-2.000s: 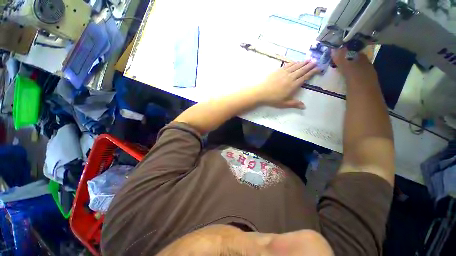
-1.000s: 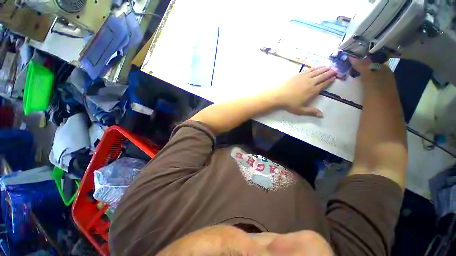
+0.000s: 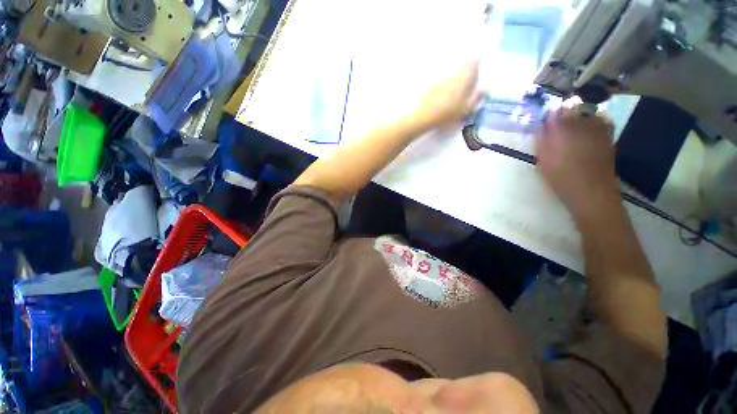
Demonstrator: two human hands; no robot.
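A clear template point(image 3: 486, 116) with a pale blue-grey denim panel point(image 3: 524, 42) lies at the needle area point(image 3: 540, 103), under the front of the machine head point(image 3: 594, 40). My left hand point(image 3: 456, 90) is at the template's left edge, blurred and washed out by glare; its grip is unclear. My right hand point(image 3: 575, 133) is bent beside the needle, at the template's right side; its fingertips are partly hidden under the head. A black strip point(image 3: 509, 151) runs in front of the template, its left end curled. A pale denim piece point(image 3: 327, 105) lies flat on the left.
The white table point(image 3: 452, 182) has a worn left edge. Dark stacked denim point(image 3: 653, 149) lies beneath the machine arm. Crumpled cloth point(image 3: 715, 311) is at the right edge. A red basket point(image 3: 153, 303) with a clear bag, a green basket point(image 3: 81, 145) and another machine point(image 3: 153, 28) stand left.
My left hand has moved from flat beside the needle to the left and up. The template has changed position, and its pale panel now shows upright behind the needle. My right hand has come towards the front.
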